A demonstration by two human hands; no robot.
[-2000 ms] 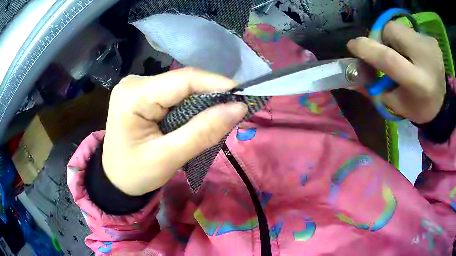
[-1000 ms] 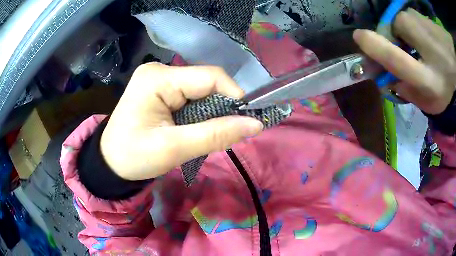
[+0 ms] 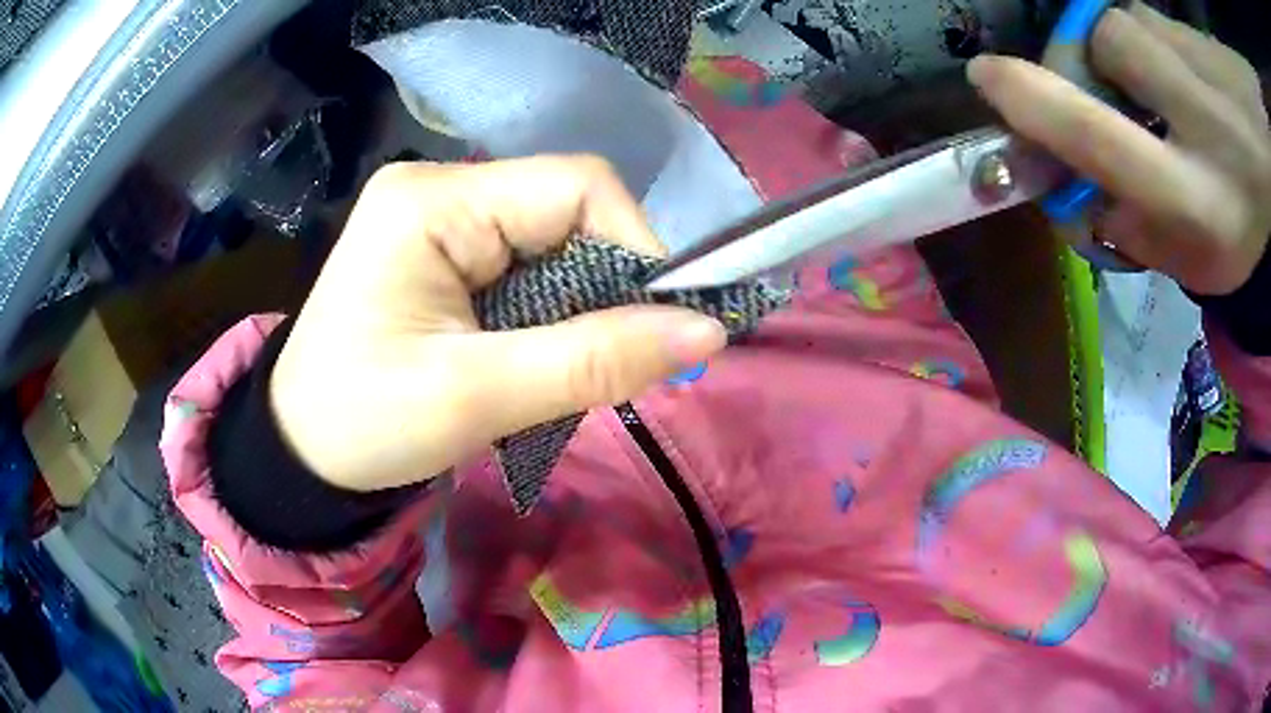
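Note:
My left hand (image 3: 474, 327) pinches a folded piece of grey-black tweed fabric (image 3: 558, 286) between thumb and fingers, in front of the jacket. A pointed corner of the fabric hangs below the hand. My right hand (image 3: 1164, 153) holds the scissors (image 3: 864, 202) by their blue handle loops, at the upper right. The silver blades point left and their tips touch or lie just over the fabric between my left thumb and forefinger. The blades look nearly closed. Pale backing (image 3: 537, 105) shows above my left hand, next to more dark tweed. Any thread at the tips is too small to see.
A grey curved table edge (image 3: 84, 153) with a ruler scale is at the upper left. A tan cardboard box (image 3: 91, 404), crinkled clear plastic (image 3: 286, 174) and blue plastic (image 3: 91, 627) lie at the left. A green basket (image 3: 1084, 362) is at the right, partly hidden.
Since the earliest frame, my left hand has shifted slightly up and the fabric is turned to show more surface. My right hand has moved up with the scissors, whose blades now slant more.

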